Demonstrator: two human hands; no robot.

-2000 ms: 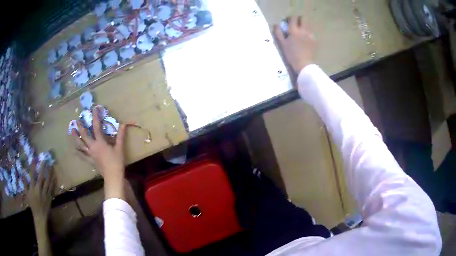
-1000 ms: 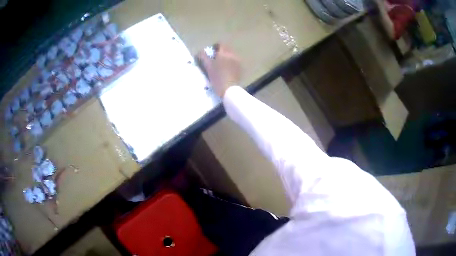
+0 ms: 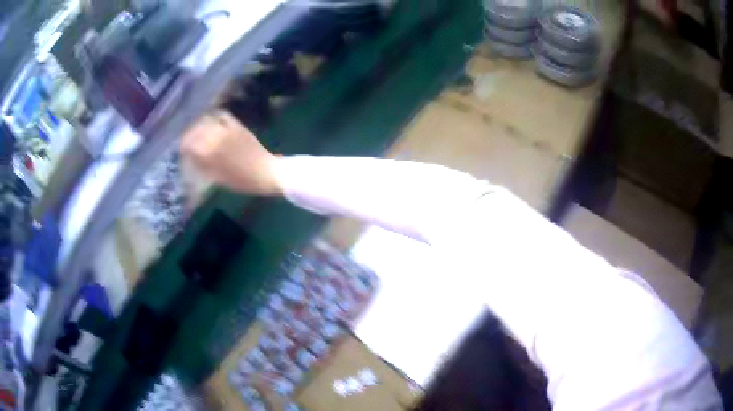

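Note:
My right hand [image 3: 229, 152] is stretched out across the green belt, beside a heap of small whitish pieces [image 3: 157, 197] on the far side. Its fingers look curled but are blurred, so I cannot tell if they hold anything. My left hand is not in view. Many pale discs with reddish wires [image 3: 305, 313] lie on the near worktop, next to the bright white board [image 3: 402, 297]. My right sleeve passes over the board and hides part of it. A small cluster of white pieces [image 3: 354, 384] lies below the discs.
The green belt [image 3: 362, 104] runs diagonally, with black parts [image 3: 210, 249] on it. Stacked grey round parts [image 3: 567, 46] stand at the worktop's upper right end. A raised grey rail [image 3: 120, 172] runs along the far side. Another whitish heap [image 3: 167, 393] is at the bottom edge.
My right hand has moved from beside the white board to across the green belt. The view has swung toward the far side. The left hand and red stool have left the picture.

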